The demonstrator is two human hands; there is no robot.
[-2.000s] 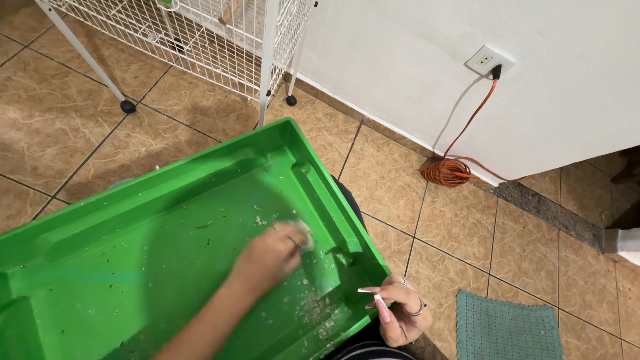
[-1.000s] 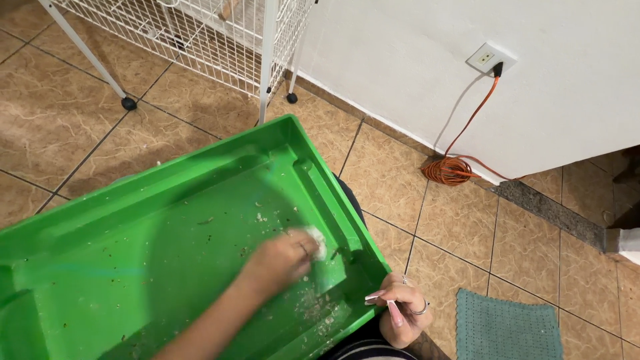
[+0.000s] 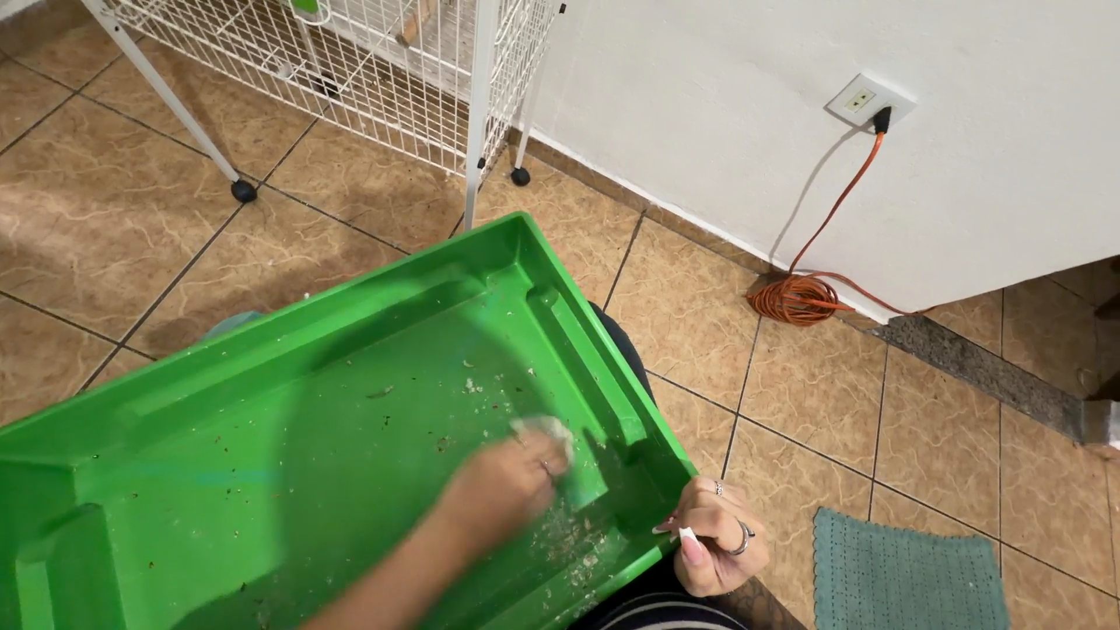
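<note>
A large green plastic tray [image 3: 350,420] lies tilted across the view, its floor dotted with pale crumbs and dark specks. My left hand [image 3: 503,481], blurred, reaches in from the lower left and presses a whitish wad [image 3: 547,433] against the tray floor near the right side. Loose debris [image 3: 582,556] is densest just below that hand, by the near right corner. My right hand [image 3: 717,534], with rings and long pale-tipped nails, holds the tray's rim at that corner. Its fingers are curled, and part of its grip is hidden.
A white wire cage [image 3: 350,79] on a stand with black casters [image 3: 243,190] stands beyond the tray. At the wall, an orange cord [image 3: 796,299] lies coiled below an outlet [image 3: 871,101]. A teal woven mat [image 3: 910,569] lies on the tiled floor [image 3: 814,455] at lower right.
My left hand has shifted slightly over the tray floor with the whitish wad. My right hand has stayed at the corner, its fingers slightly changed in pose.
</note>
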